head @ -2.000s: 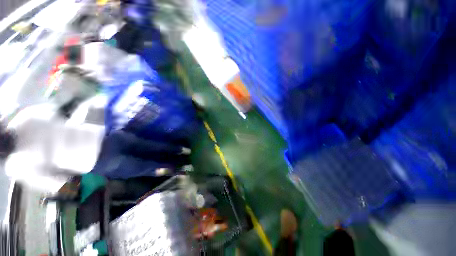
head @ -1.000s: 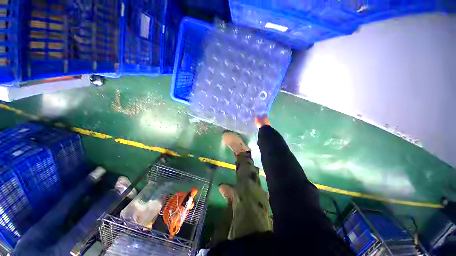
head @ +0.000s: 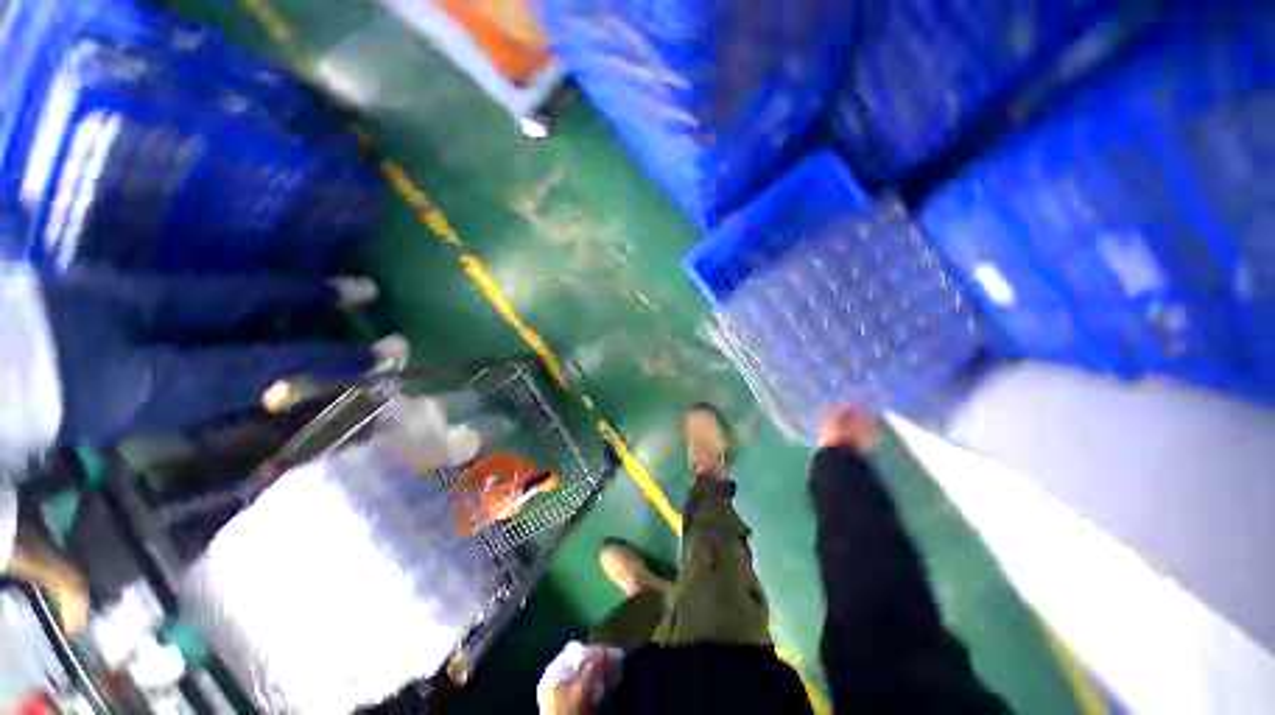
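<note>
A clear blister tray with rows of round pockets lies partly over a blue latticed crate on the floor, overhanging its near side. My right hand, at the end of a black sleeve, is at the tray's near edge and appears to grip it; the fingers are blurred. My left hand is small and blurred at the bottom edge, with something white at its fingers. I cannot tell whether this is held or worn.
Blue crates stand behind and to the right. A wire cart at left holds an orange item and a white sheet-like load. Another person's legs are beyond it. A yellow line crosses the green floor.
The view has turned, so the tray and crate now appear further right and the cart larger at left. My left hand has come into view. My right hand stays at the tray edge.
</note>
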